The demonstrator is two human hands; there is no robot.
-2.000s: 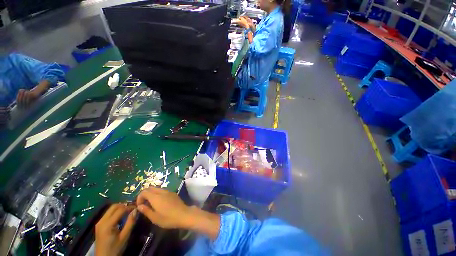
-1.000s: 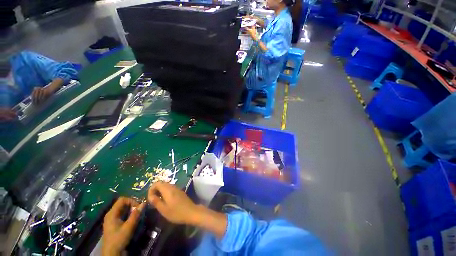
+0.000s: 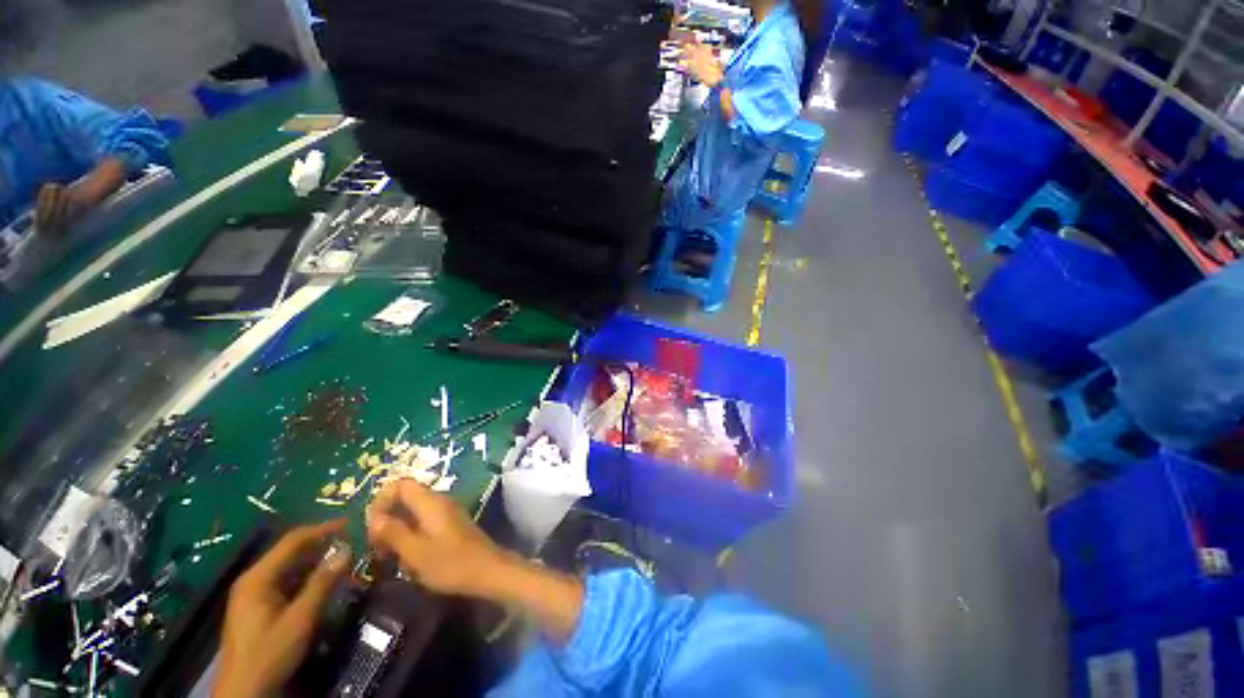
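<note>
My left hand point(image 3: 280, 607) and my right hand point(image 3: 443, 543) are close together over the black work tray point(image 3: 205, 648) at the bottom. A small piece point(image 3: 358, 567) shows between their fingertips, too small and blurred to name. The left thumb and forefinger hold it at one side. The right fingertips are at its other side; whether they grip anything is hidden. A dark device with a pale rectangle point(image 3: 371, 638) lies in the tray below the hands.
Cream scraps point(image 3: 396, 471), red-brown bits point(image 3: 323, 415) and black parts point(image 3: 164, 453) lie beyond the hands. A white cup point(image 3: 546, 480) stands beside a blue scrap bin point(image 3: 696, 505). A black tray stack point(image 3: 505, 150) rises behind. A corded tool point(image 3: 505, 352) lies at the bench edge. Two people sit beyond.
The view has shifted slightly. My hands have moved a little apart, and the left has turned so that its thumb shows more. The pale rectangle below them shows more clearly.
</note>
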